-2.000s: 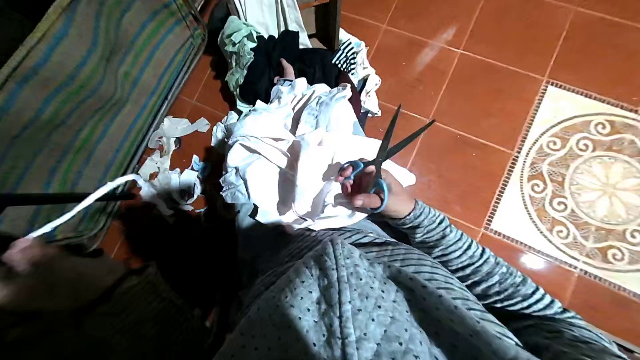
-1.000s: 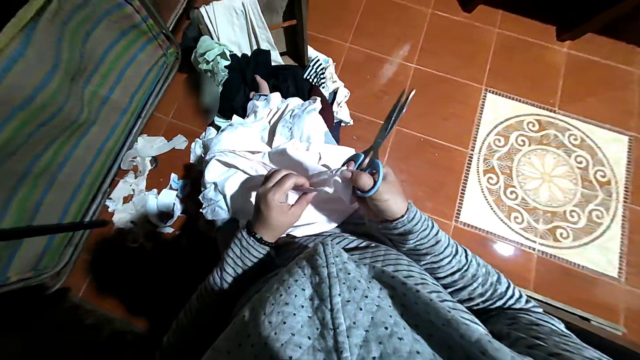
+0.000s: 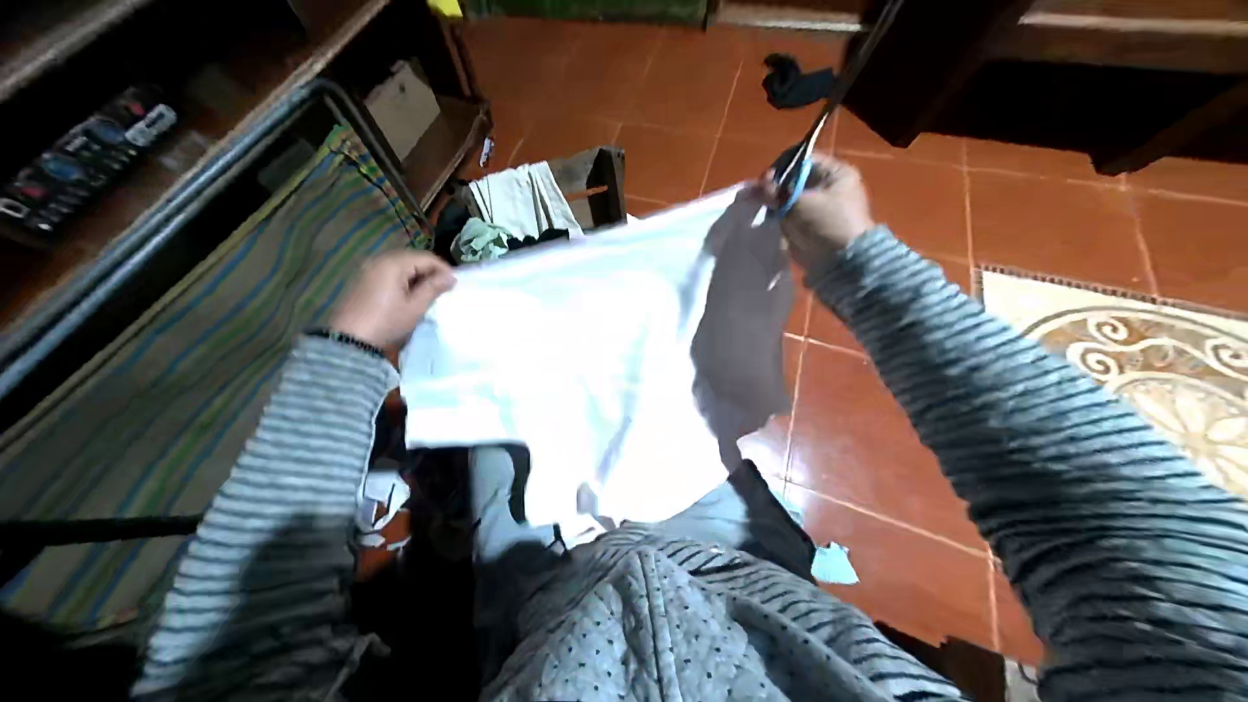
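Note:
A white cloth (image 3: 575, 341), brightly lit, hangs stretched between my two hands above my lap. My left hand (image 3: 385, 297) pinches its upper left corner. At the upper right corner, my right hand (image 3: 829, 210) grips the cloth together with a pair of scissors (image 3: 802, 166); the blue-edged handles are around the fingers and the blades point up and away. The cloth's right part is in shadow and looks grey. Whether the scissor blades are fully closed is blurred.
A striped fabric cot (image 3: 244, 370) with a metal frame stands at left beside wooden shelves (image 3: 234, 68). Behind the cloth, more fabric (image 3: 526, 200) drapes near a wooden chair (image 3: 609, 185). A dark cloth (image 3: 795, 83) and a pale blue scrap (image 3: 834, 564) lie on the tiled floor (image 3: 897, 409).
The white cloth has been lifted from the lap and spread out. My hands, close together one second ago, have moved wide apart. The view has shifted markedly.

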